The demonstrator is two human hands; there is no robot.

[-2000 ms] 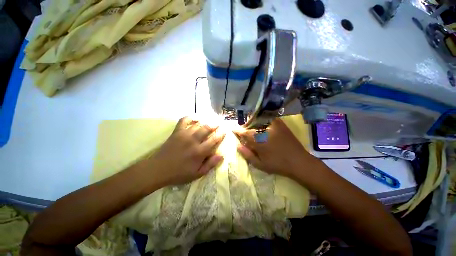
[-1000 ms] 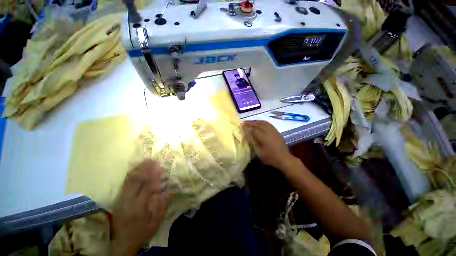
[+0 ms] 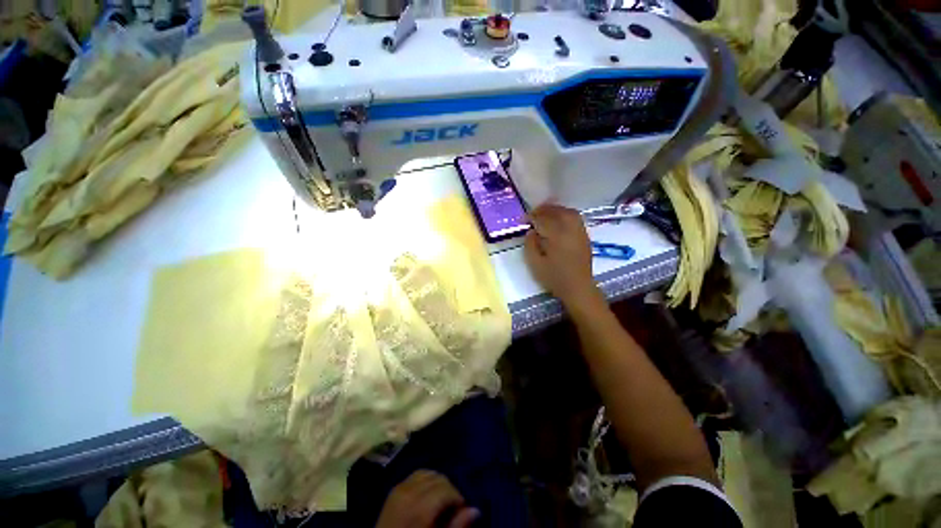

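Observation:
The yellow garment panel with bands of lace lies on the table under the needle area and hangs over the front edge. Glare hides the presser foot and the sewing point. My right hand is over the table just right of the phone, fingers bent down. It covers the blade end of the blue thread snips; whether it touches them cannot be told. My left hand is low at the bottom edge, partly cut off, below the panel and off it; its grip is unclear.
The white sewing machine stands behind the panel. The lit smartphone lies under its arm. Silver scissors lie beyond the snips. A yellow heap is at upper left. Yellow strips hang at the table's right edge.
My right hand has let go of the panel's right side and moved right, beside the phone and snips. My left hand has left the panel and dropped to the bottom edge. The view has turned right.

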